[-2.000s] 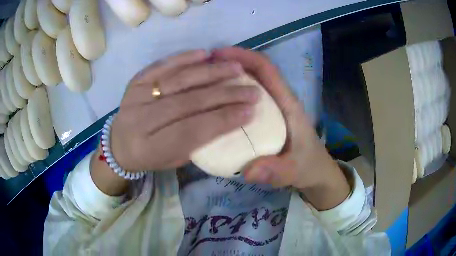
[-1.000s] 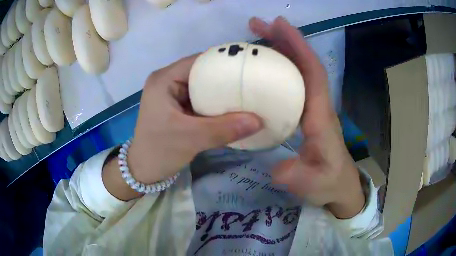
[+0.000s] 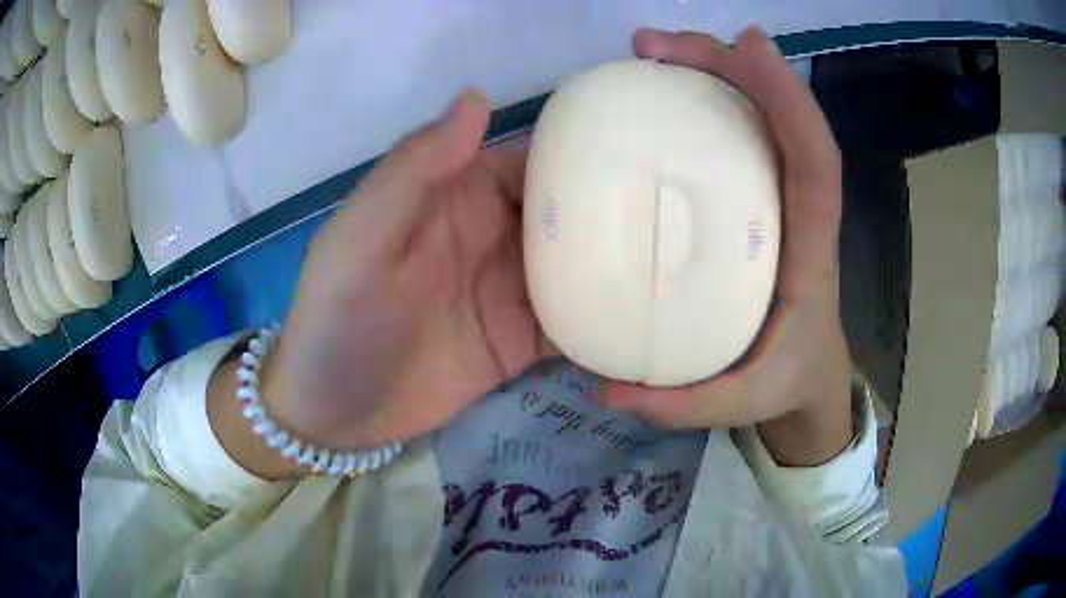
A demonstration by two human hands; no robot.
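A cream oval housing [image 3: 608, 280] is held up in front of my chest, broad face towards me. A centre seam runs down it, with faint marks on either side and a round shape by the seam. My right hand [image 3: 795, 245] grips it from the right side, fingers over the top right edge and thumb along the bottom. My left hand [image 3: 403, 280] is spread at its left, palm facing up and holding nothing. Whether the left palm touches the housing's edge is hard to tell.
Rows of housings [image 3: 99, 204] stand on the bench [image 3: 339, 88] at upper left. The bench's dark edge curves between them and my body. On the right, an open brown carton [image 3: 941, 304] holds packed housings under whitish plastic [image 3: 1029, 234]. A blue stool [image 3: 175, 327] shows at lower left.
The housing has turned: its end with the dark cut-outs faced me, now the marked broad face does. My left hand has let go and opened; my right hand has closed around it.
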